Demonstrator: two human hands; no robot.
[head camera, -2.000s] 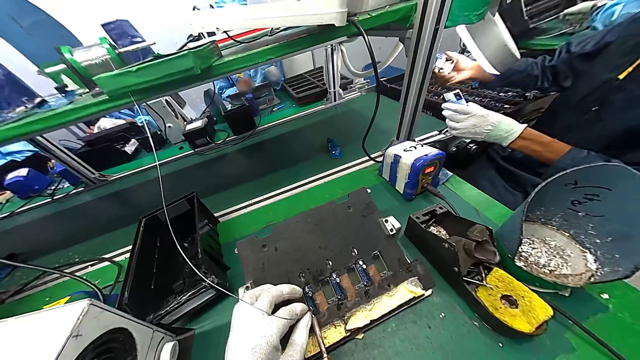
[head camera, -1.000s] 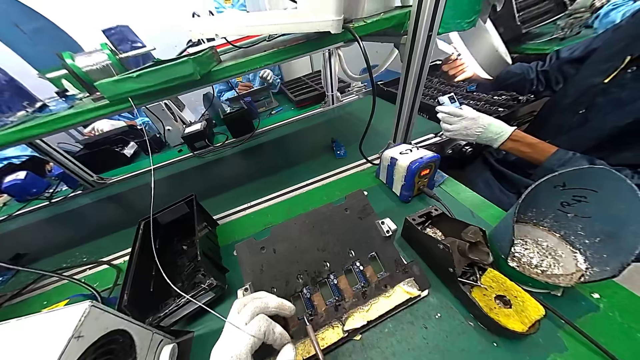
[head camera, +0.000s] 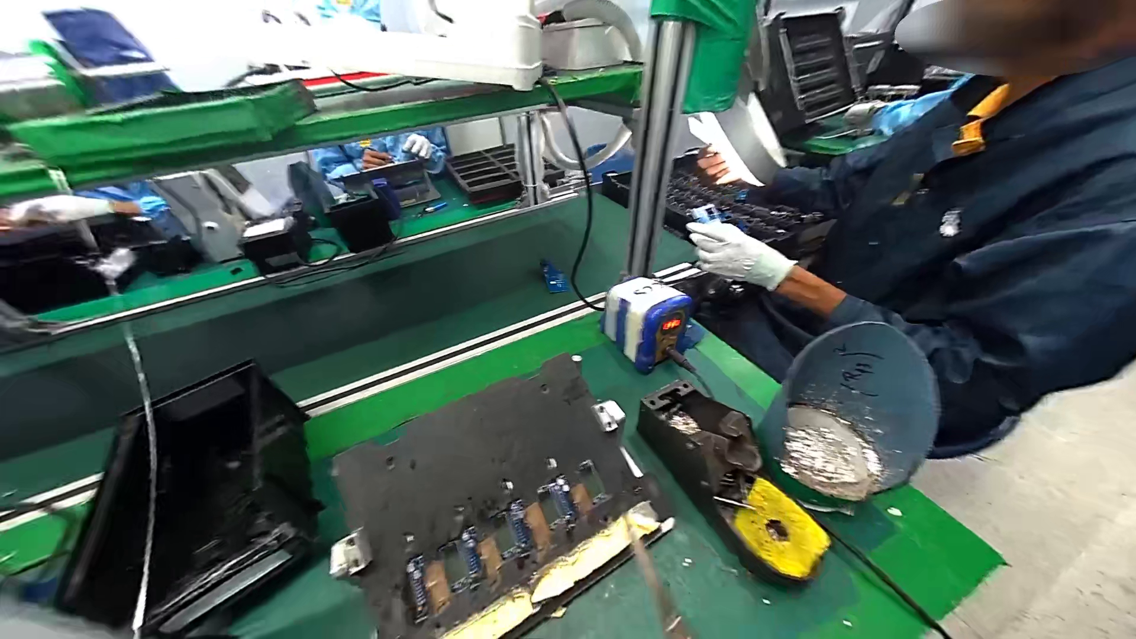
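A black fixture board (head camera: 461, 444) lies on the bench with several small blue circuit boards (head camera: 519, 524) in its slots. Yellowed tape (head camera: 581, 564) runs along its near edge. A blurred slender tool (head camera: 655, 577), apparently a soldering iron, enters from the bottom edge with its tip by the tape; whatever holds it is out of frame. Thin solder wire (head camera: 149, 444) hangs at the left, in front of a black bin (head camera: 204, 488). Right of the fixture is a black iron stand (head camera: 701, 435) with a yellow sponge (head camera: 781, 528). Neither my left hand nor my right hand shows.
A blue-and-white soldering station (head camera: 648, 321) stands behind the iron stand. A blue-grey tub (head camera: 852, 399) holds silvery solder scraps. At the right, a co-worker's white-gloved hand (head camera: 737, 253) holds a small blue part. A metal post (head camera: 658, 142) supports a green-edged shelf (head camera: 373, 124).
The white-gloved hand that was at the fixture's near edge with the wire is out of view. The tool's tip is farther right along the tape. The view has shifted right.
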